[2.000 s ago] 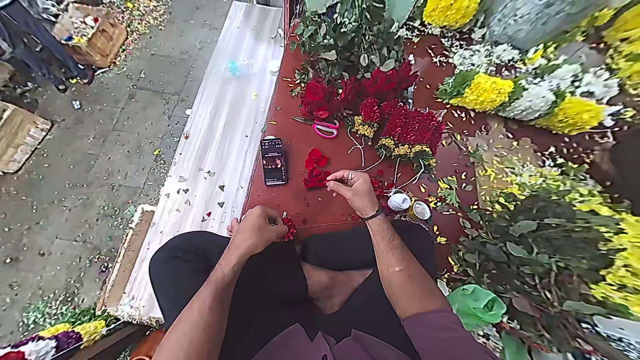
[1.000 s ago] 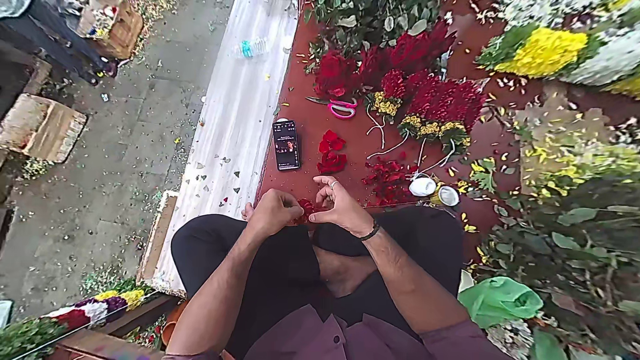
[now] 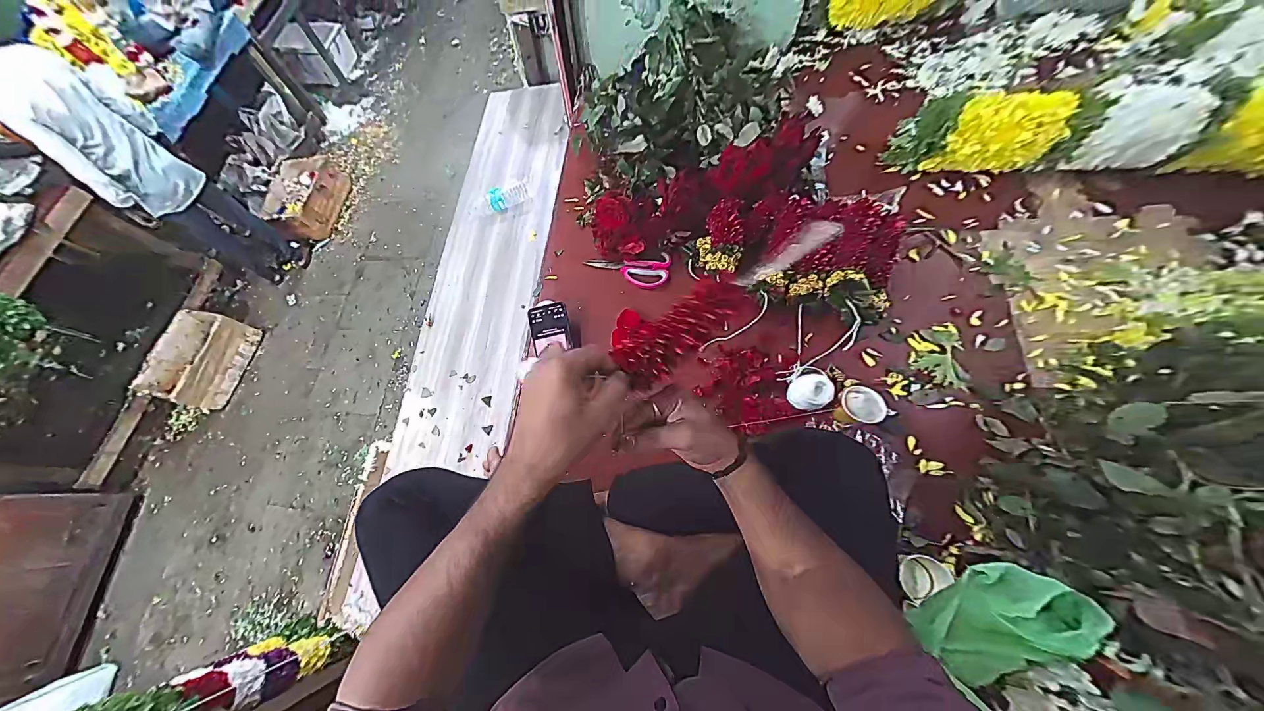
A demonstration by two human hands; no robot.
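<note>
My left hand (image 3: 571,405) and my right hand (image 3: 691,431) meet over the red surface, with fingers closed at the lower end of a bunch of red petals or flowers (image 3: 671,331). A thin thread (image 3: 780,420) runs from my right hand toward a white thread spool (image 3: 810,391). Beside it stands a second round container or spool (image 3: 862,405). Scissors with pink handles (image 3: 645,271) lie beyond the bunch. A phone (image 3: 549,326) lies just past my left hand, partly hidden. Finished-looking red garland pieces with yellow flowers (image 3: 829,247) lie farther right.
Leafy stems (image 3: 671,89) lie at the back. Yellow and white flower garlands (image 3: 1007,128) are at the upper right. A plastic bottle (image 3: 509,197) lies on the pale board (image 3: 464,326). A green plastic bag (image 3: 1012,622) is at lower right. Another person (image 3: 118,148) stands at upper left.
My hands have moved forward from over my lap to the red surface. A larger red bunch now shows at my fingers. The view has shifted, and another person's upper body has come into it.
</note>
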